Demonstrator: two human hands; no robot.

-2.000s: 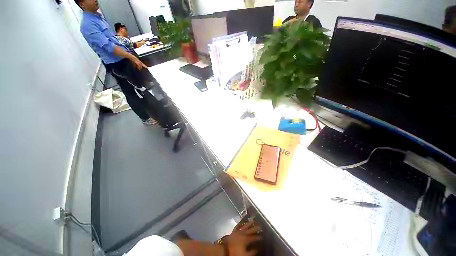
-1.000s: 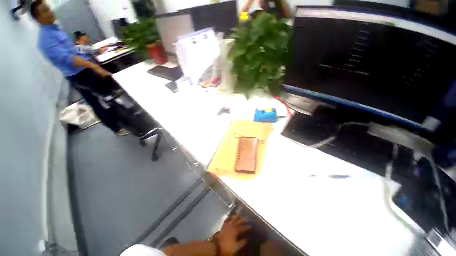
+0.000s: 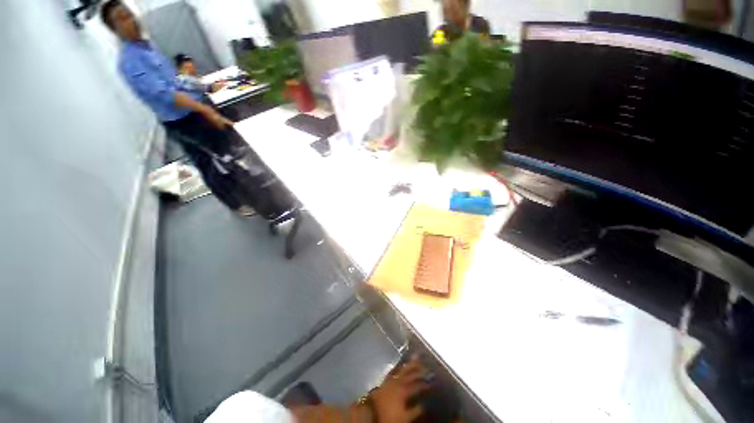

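A smartphone [image 3: 434, 264] with a pale pink-orange screen lies on a kraft notebook or envelope [image 3: 397, 277] near the desk's front edge. My left hand [image 3: 401, 395] is low at the bottom of the view, below the desk edge, over something dark. It is blurred and partly hidden, so I cannot tell if it holds anything. My right hand is not in view. A pen [image 3: 597, 320] lies on white paper [image 3: 616, 363] to the right of the phone.
A blue tape dispenser [image 3: 471, 201] and small keys [image 3: 400, 189] lie behind the kraft cover. A keyboard [image 3: 570, 235] and monitor [image 3: 628, 124] stand at the right. A potted plant [image 3: 463, 99] and white file rack [image 3: 362, 99] stand behind. A person in blue [image 3: 153, 78] stands far left.
The view swung right, then partly back left, shifting everything in the picture. The phone still lies on the kraft cover. My left hand stays low by the desk edge.
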